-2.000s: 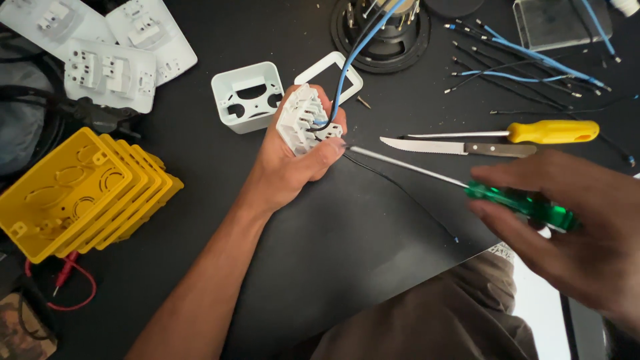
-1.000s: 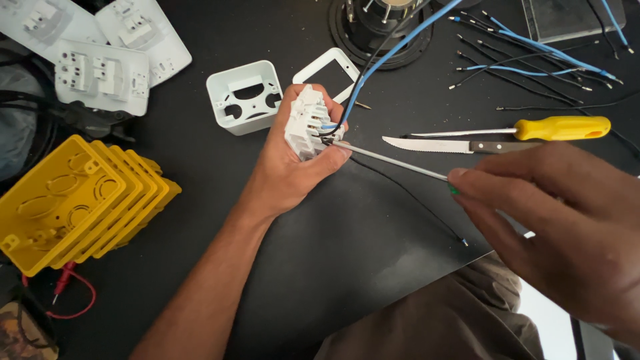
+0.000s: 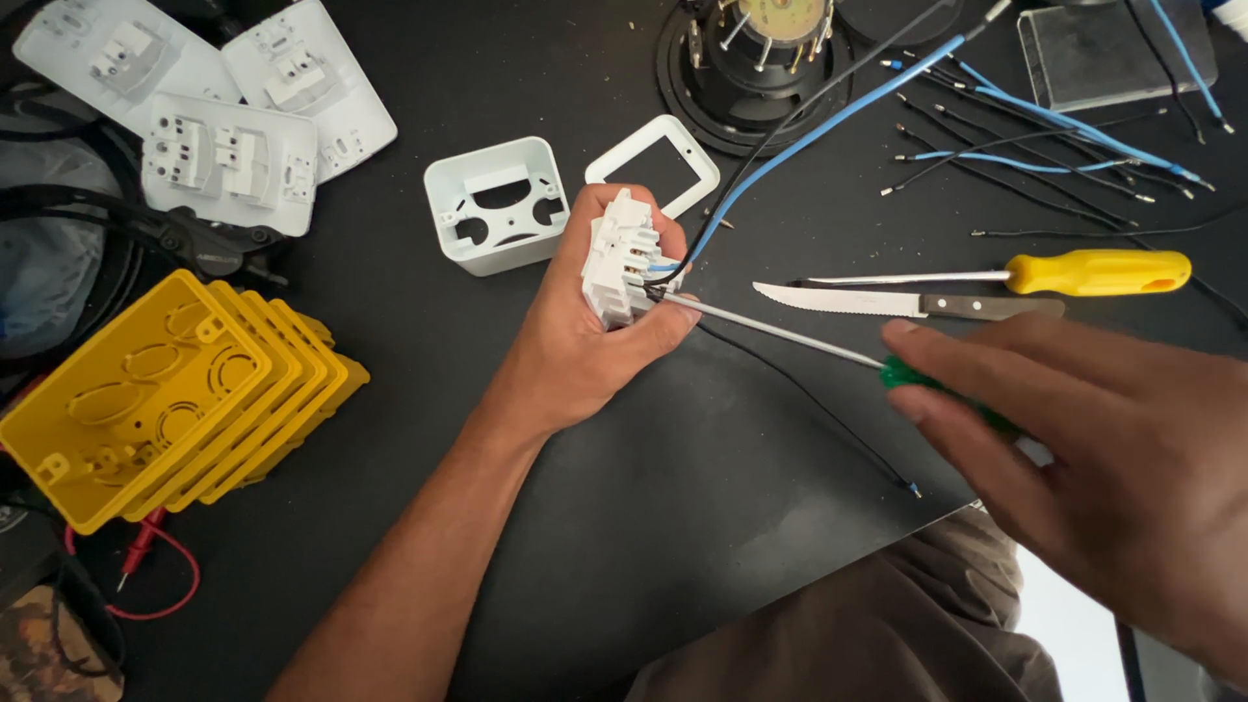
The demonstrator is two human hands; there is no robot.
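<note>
My left hand (image 3: 575, 361) holds a white electrical switch or socket module (image 3: 619, 258), its terminal side facing right. A blue wire (image 3: 829, 136) and a black wire (image 3: 780, 132) run from its terminals up to the right; another black wire (image 3: 809, 395) trails below to the right. In my right hand (image 3: 1082, 429) is a screwdriver with a green handle (image 3: 912, 375). Its shaft (image 3: 780, 331) reaches to the module's lower terminals beside my left thumb; the exact seat of the tip is too small to tell. A white box (image 3: 497, 205) and a white frame (image 3: 658, 146) lie just behind the module.
Stacked yellow electrical boxes (image 3: 175, 400) and white faceplates (image 3: 229, 161) lie at the left. To the right are a serrated knife (image 3: 848, 300), a yellow-handled screwdriver (image 3: 1097, 273) and cut wires (image 3: 1033, 161). A loudspeaker (image 3: 760, 68) stands at the back.
My right hand's fingers have closed in around the green handle, which showed far more two seconds ago. My left hand stays on the module, and the shaft still reaches to its terminals.
</note>
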